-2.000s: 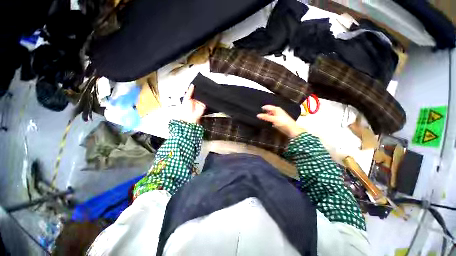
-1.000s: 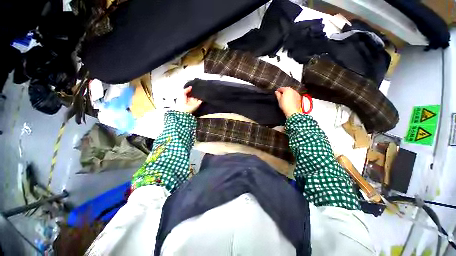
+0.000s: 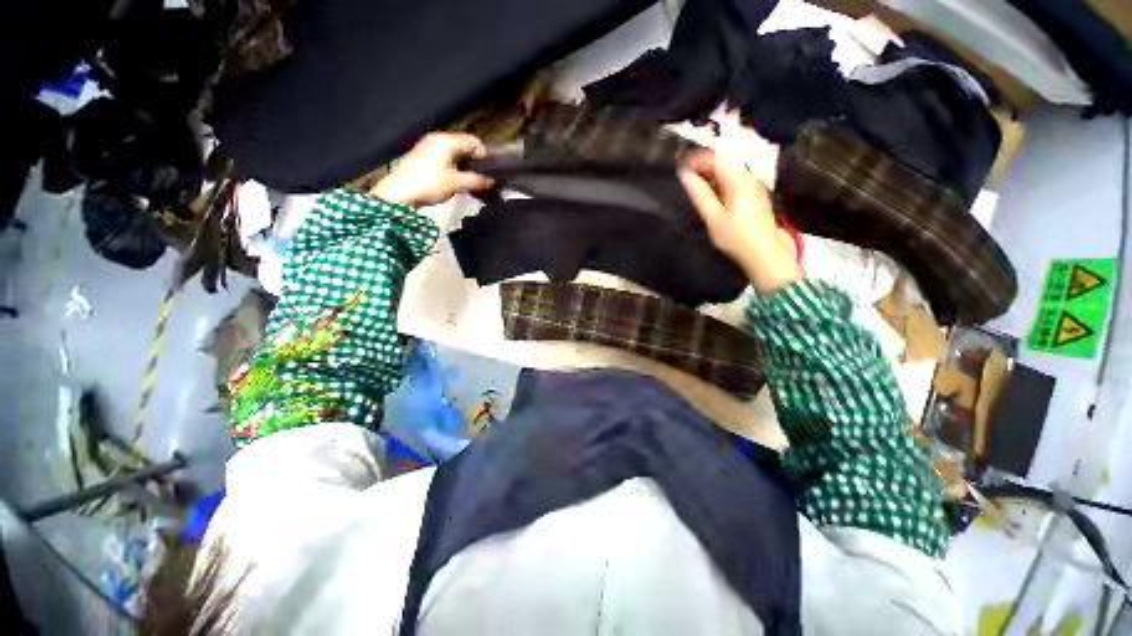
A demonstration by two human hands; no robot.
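Note:
My left hand (image 3: pixel 437 170) pinches the left end of a dark curved strip (image 3: pixel 583 186), slightly blurred. My right hand (image 3: pixel 735 211) holds its right end. The strip is lifted at the stack of plaid pieces (image 3: pixel 602 134) and partly covers it; which face shows is hard to tell. Plain black cut pieces (image 3: pixel 559 242) lie flat just below it, nearer my body. A plaid cut piece (image 3: pixel 633 326) lies nearest my body, over a pale curved strip (image 3: pixel 559 355). The scissors' red handle (image 3: pixel 792 240) is mostly hidden behind my right hand.
A large plaid pile (image 3: pixel 896 218) lies at the upper right. Black cloth pieces (image 3: pixel 795 81) are heaped at the top. A long dark padded board (image 3: pixel 410 87) fills the upper left. Brown scraps (image 3: pixel 919 326) lie at the right, by a metal frame with a green warning label (image 3: pixel 1073 308).
Both hands have moved away from my body, lifting a dark strip over the plaid stack. The black pieces are let go and lie flat. The light-blue scrap now shows lower, beside my left sleeve.

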